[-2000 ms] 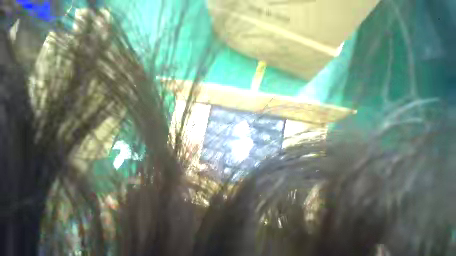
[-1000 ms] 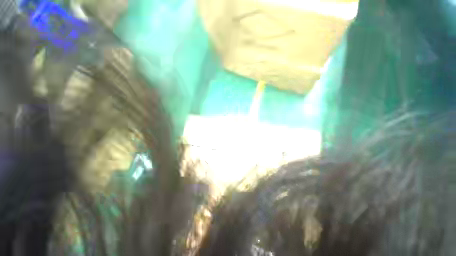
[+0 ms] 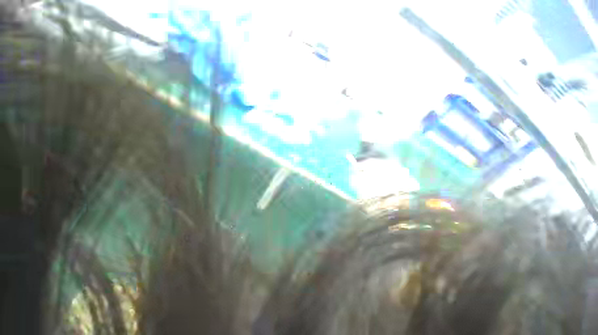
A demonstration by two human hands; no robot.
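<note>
Neither of my hands can be made out. Blurred dark strands of hair cover the left side and the bottom of the head view. Behind them lies a green surface [image 3: 262,222], which looks like floor, with a long thin pale line [image 3: 257,148] running diagonally down to the right. A short pale strip [image 3: 273,188] lies just below that line. A small tan patch [image 3: 98,311] shows through the hair at the lower left; I cannot tell what it is. No carton is clearly visible.
Beyond the line is a bright, overexposed area with a blurred blue shape [image 3: 206,55] at the upper left. Blue-and-white upright shapes [image 3: 462,131] stand at the right. A long grey bar [image 3: 492,91] curves down the right side.
The view has swung up and away. The cartons seen before are out of view or hidden, and the bright far part of the hall has come in.
</note>
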